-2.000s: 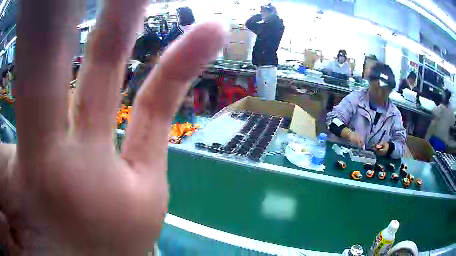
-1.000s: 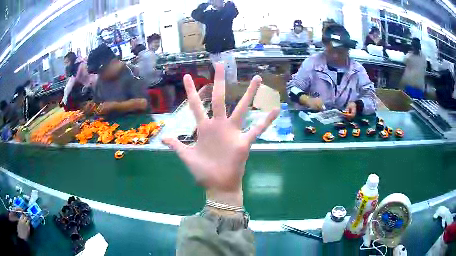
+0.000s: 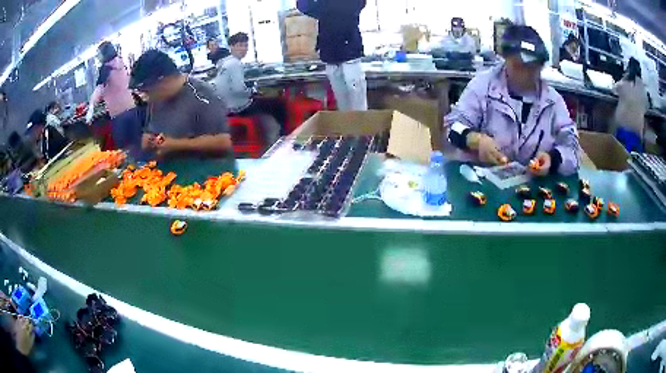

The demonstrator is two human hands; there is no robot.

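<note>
Neither of my hands is in view. Near the bottom right edge stand a drink bottle (image 3: 566,341) with a red-yellow label and white cap, and a round cream device (image 3: 600,353), cut off by the frame. The silvery top of a small bottle (image 3: 516,362) shows beside them. At the lower left, black round housings (image 3: 93,328) lie piled on the green bench (image 3: 175,360). A white scrap (image 3: 122,366) is cut off below them.
The green belt (image 3: 292,269) crosses in front, with one orange-black part (image 3: 178,227). Beyond lie orange housings (image 3: 150,186), a tray of dark parts (image 3: 321,175), a water bottle (image 3: 435,182) and seated workers (image 3: 515,109). Another person's hand (image 3: 23,335) shows at the left edge.
The raised, spread bare hand has left the picture. The view has shifted, so the drink bottle and round device now sit lower and are partly cut off.
</note>
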